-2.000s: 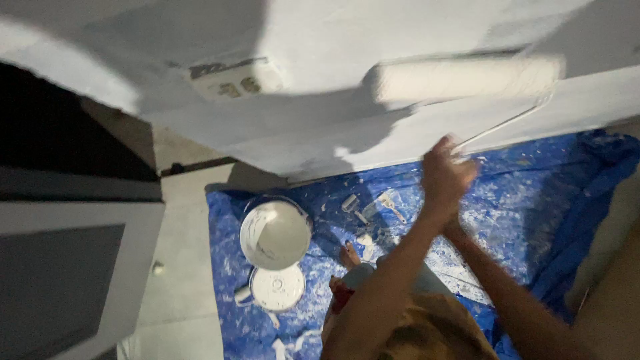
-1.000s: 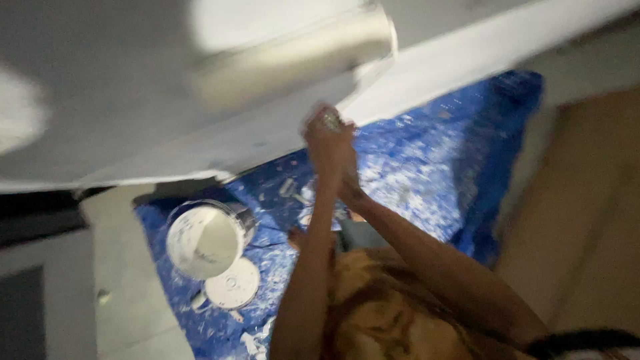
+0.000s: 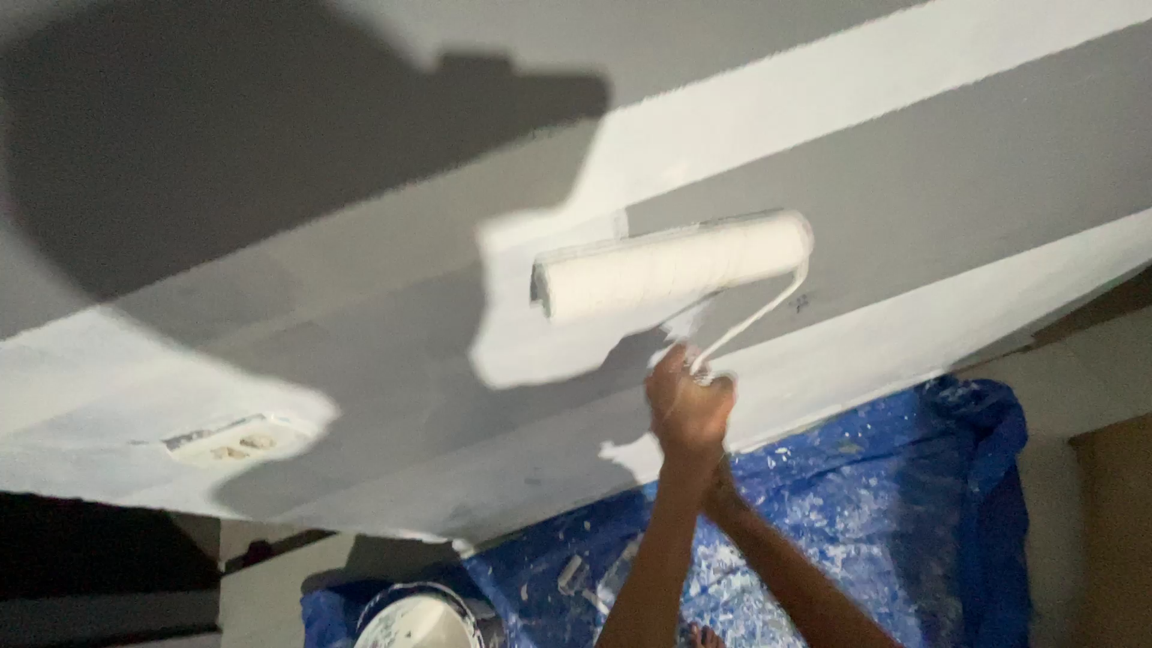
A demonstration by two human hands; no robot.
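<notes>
A paint roller with a long white sleeve (image 3: 675, 265) lies against or just before the wall (image 3: 900, 189), which shows gray areas and white painted bands. Its thin frame runs down to my left hand (image 3: 691, 405), closed around the handle. My right hand (image 3: 718, 490) is just below and mostly hidden behind the left wrist; it appears to grip the lower handle, which is out of sight. Shadows of my head and arms fall on the wall.
A blue plastic drop cloth (image 3: 846, 504) spattered with white covers the floor along the wall. On it stand a paint bucket (image 3: 418, 621) and, nearby, a small roller (image 3: 571, 572). An electrical outlet (image 3: 238, 441) is set in the wall at left. A brown surface (image 3: 1116, 522) lies at far right.
The roller and both hands have kept moving over the wall, still together. The view has swung up toward the wall, and the outlet, out of view one second ago, shows again.
</notes>
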